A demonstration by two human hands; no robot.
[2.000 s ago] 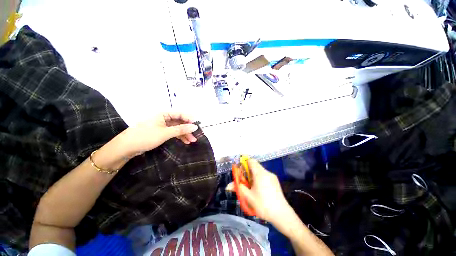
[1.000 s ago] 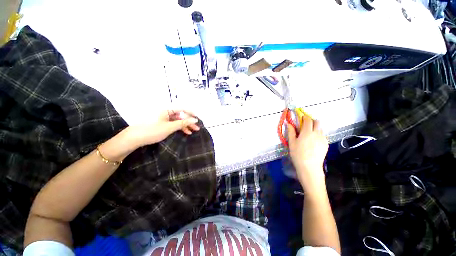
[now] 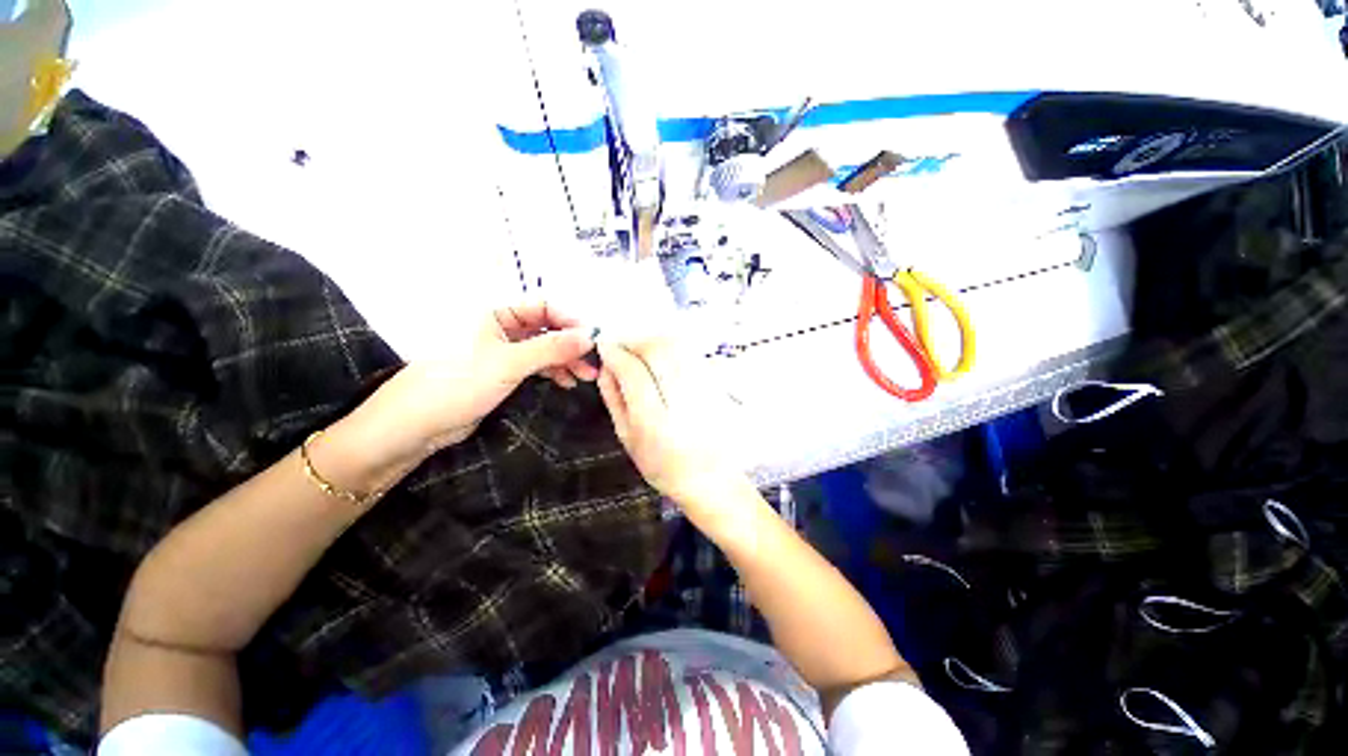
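The dark plaid garment [image 3: 488, 510] hangs over the table's front edge and spreads to the left. My left hand [image 3: 518, 362] pinches a small edge of it between thumb and fingers. My right hand [image 3: 643, 406] meets it there, fingertips on the same small dark bit of cloth. The fingers hide most of that edge. The scissors [image 3: 899, 318], with one red and one yellow handle, lie on the machine bed right of my hands, blades slightly apart. The needle and presser foot area [image 3: 680, 259] is just beyond my fingertips.
The white machine head with a blue stripe [image 3: 917, 107] and black panel [image 3: 1168, 136] spans the back right. Brown pieces [image 3: 798, 177] are by the stripe. A dark garment pile with white loops [image 3: 1183, 613] is at the right. Something yellow [image 3: 49, 92] shows at far left.
My right hand put the scissors down on the machine bed and moved left to the garment edge. My left hand kept its pinch. The view shifted slightly.
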